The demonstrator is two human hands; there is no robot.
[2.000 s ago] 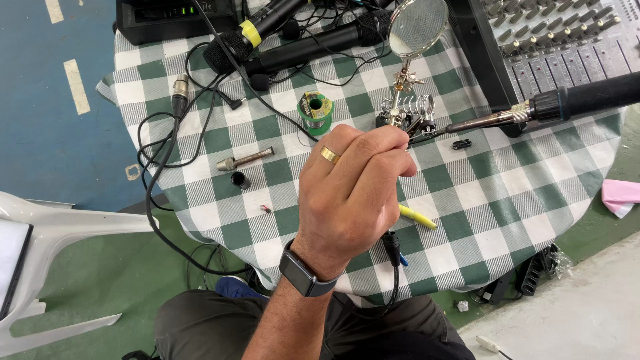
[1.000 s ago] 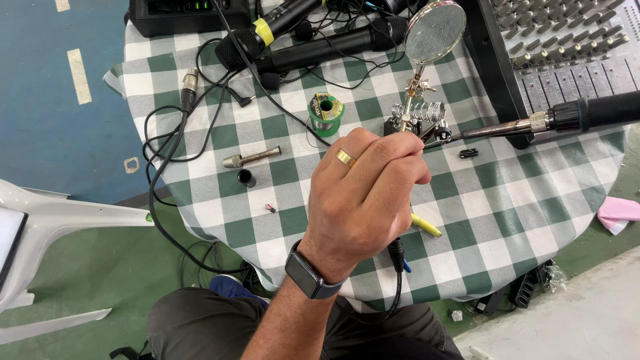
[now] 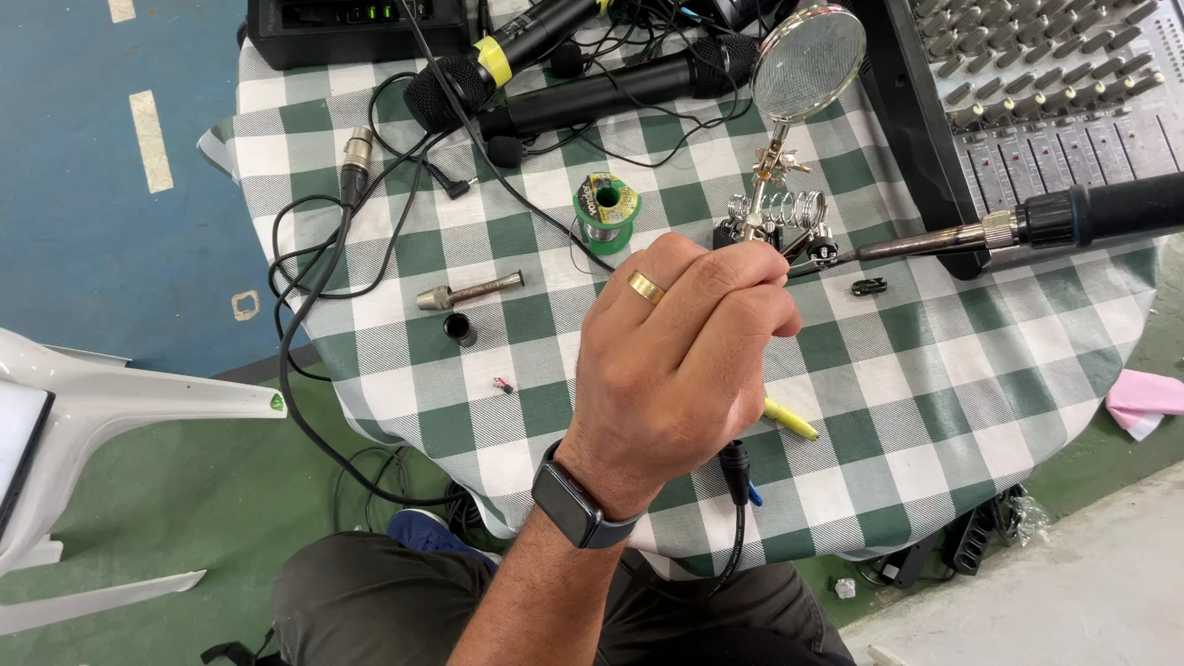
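Observation:
My left hand, with a gold ring and a smartwatch, has its fingers closed beside the helping-hand stand. A thin dark wire runs from the fingertips toward a small round metal connector part at the stand. The thumb and most of what the fingers hold are hidden. From the right edge comes a soldering iron, its tip at that connector part. My right hand is out of view. A green solder spool stands left of the stand. Below my left hand a black cable emerges, near a yellow-green pen-like object.
Microphones and tangled cables lie at the back, an audio mixer at right. An XLR connector, a metal barrel piece, a black sleeve and a small black part rest on the checkered cloth.

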